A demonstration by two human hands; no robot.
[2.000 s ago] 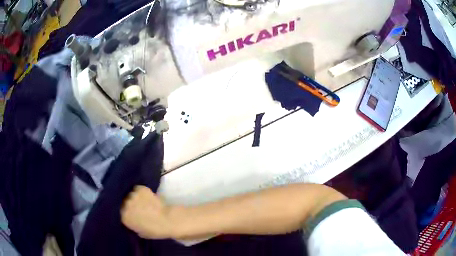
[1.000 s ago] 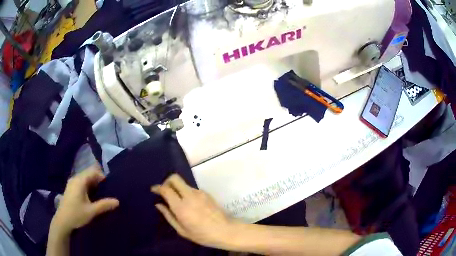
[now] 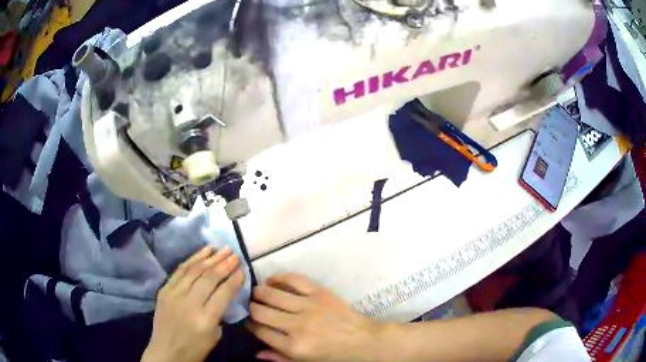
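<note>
A light grey-blue panel (image 3: pixel 191 237) lies over navy cloth, its upper end at the presser foot area (image 3: pixel 227 191) of the white HIKARI sewing machine (image 3: pixel 304 92). A dark edge runs along its right side. My left hand (image 3: pixel 198 300) lies flat on the light panel, fingers pointing towards the foot. My right hand (image 3: pixel 301 318) is at the panel's right edge, fingers bent over the dark edge; its fingertips are partly hidden, so any grip cannot be made out. The needle itself cannot be made out.
Thread snips (image 3: pixel 460 148) lie on a navy scrap (image 3: pixel 425 152) under the arm. A narrow dark strip (image 3: pixel 377 205) lies on the bed. A lit smartphone (image 3: pixel 552 155) and a patterned card (image 3: pixel 593 140) are at the right. A red basket (image 3: pixel 609 339) is at lower right. Cloth is heaped left.
The light panel now lies on top at the foot, where navy cloth was. My left hand came into view and moved right onto it; my right hand moved to its right edge. The view shifted closer.
</note>
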